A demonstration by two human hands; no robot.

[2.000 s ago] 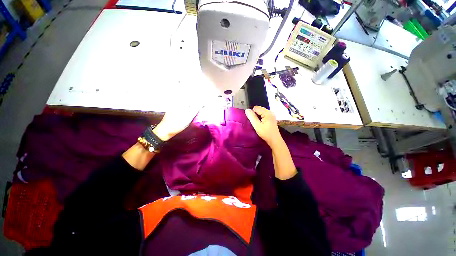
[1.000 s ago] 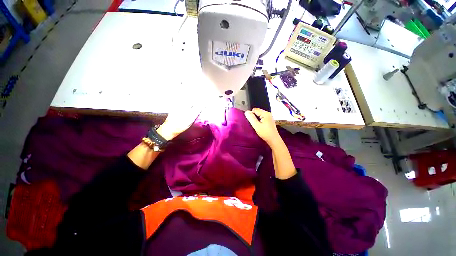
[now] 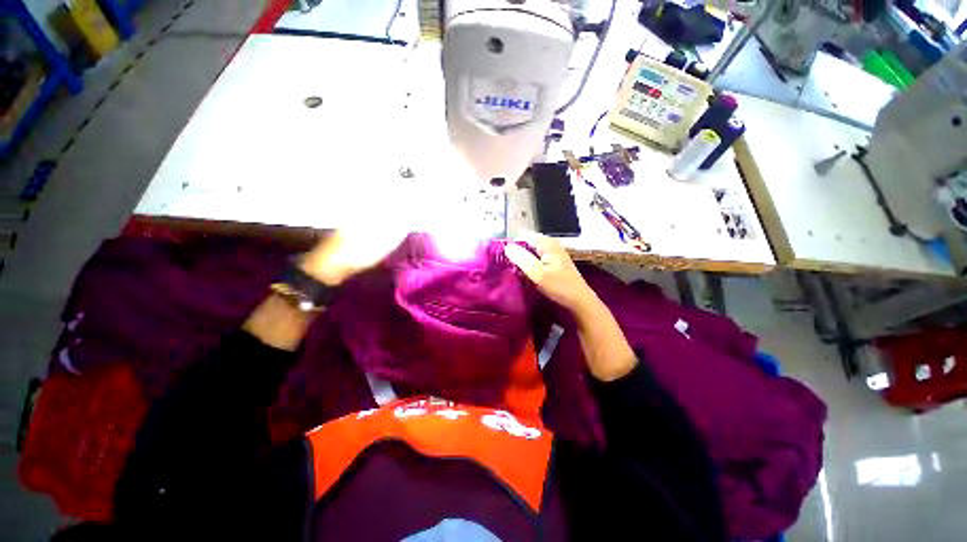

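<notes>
A maroon garment hangs from the table edge over my lap, bright magenta under the lamp. The white JUKI sewing machine head stands above it; glare hides the needle area. My left hand is at the garment's left upper side, blurred and washed out by light, so its fingertips cannot be made out. My right hand grips the garment's upper right edge between thumb and fingers, just below the machine head. A black rectangular object lies on the table beyond my right hand.
Maroon garment piles lie at left and right. A red crate is at lower left. On the table's right are a control panel, thread cones, slim tools and purple scraps.
The garment's top edge has shifted and bunched, with new folds across it. My left hand has moved slightly left and blurred. More of the black object shows. The view has shifted slightly.
</notes>
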